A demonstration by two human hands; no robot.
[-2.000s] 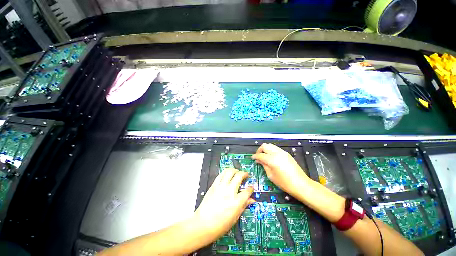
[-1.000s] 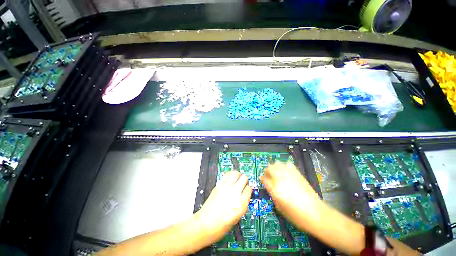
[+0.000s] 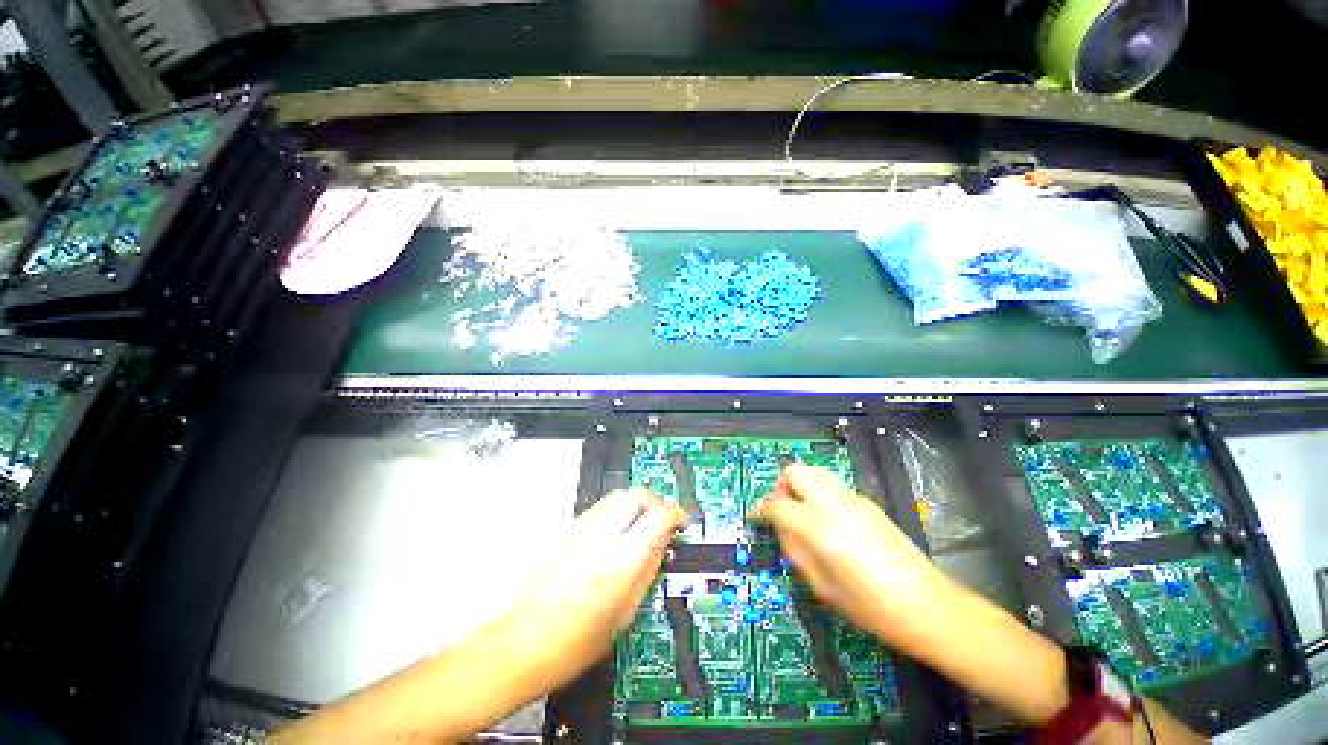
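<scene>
A black carrier frame [image 3: 589, 560] lies on the line in front of me, holding green circuit boards [image 3: 699, 649]. A few loose blue components [image 3: 762, 594] lie around the frame's middle bar. My left hand [image 3: 619, 546] is over the left edge of the upper board, fingertips bent together near the middle bar. My right hand [image 3: 816, 542] is over the upper board's right half, fingertips pinched close to its surface. Whether either hand holds a small part is too small and blurred to tell. A red strap with a dark cord is on my right wrist.
White components [image 3: 546, 277] and blue components [image 3: 736, 296] lie piled on the green shelf behind. A clear bag of blue parts [image 3: 1020, 269] and cutters [image 3: 1187, 262] lie right of them. Stacked loaded carriers [image 3: 124, 197] stand left; another loaded carrier [image 3: 1151, 553] is at right.
My right hand has moved down from the upper board's top edge towards its lower middle. My left hand has shifted left, uncovering more of the lower board. The view has shifted slightly.
</scene>
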